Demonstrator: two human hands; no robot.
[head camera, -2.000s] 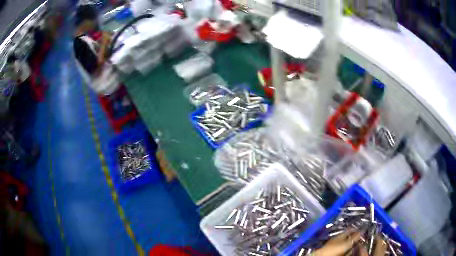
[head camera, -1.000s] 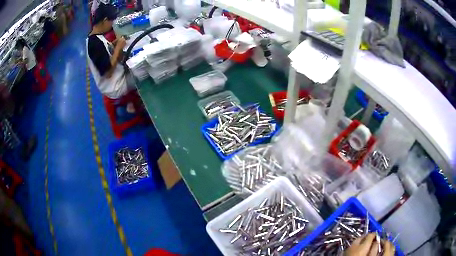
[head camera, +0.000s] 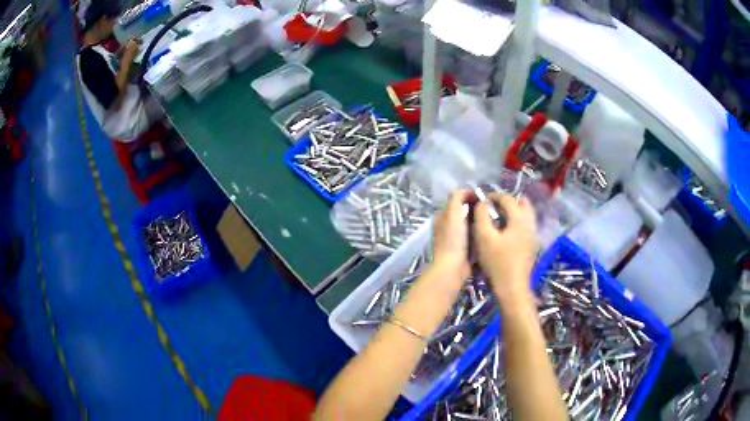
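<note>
My left hand and my right hand are close together above the white tray and the blue parts bin. A few silver cylindrical parts show between the fingers; which hand bears them is partly hidden. The blue parts bin at the lower right is full of loose silver motors. The white tray, left of it and partly behind my forearms, also holds loose motors.
A clear bag of motors, a smaller blue bin and clear boxes lie on the green bench. White shelf posts stand beyond my hands. A seated person is at far left.
Both hands are now in view, together and higher, above the containers; one second ago only a hand showed in the blue parts bin. The camera view has shifted.
</note>
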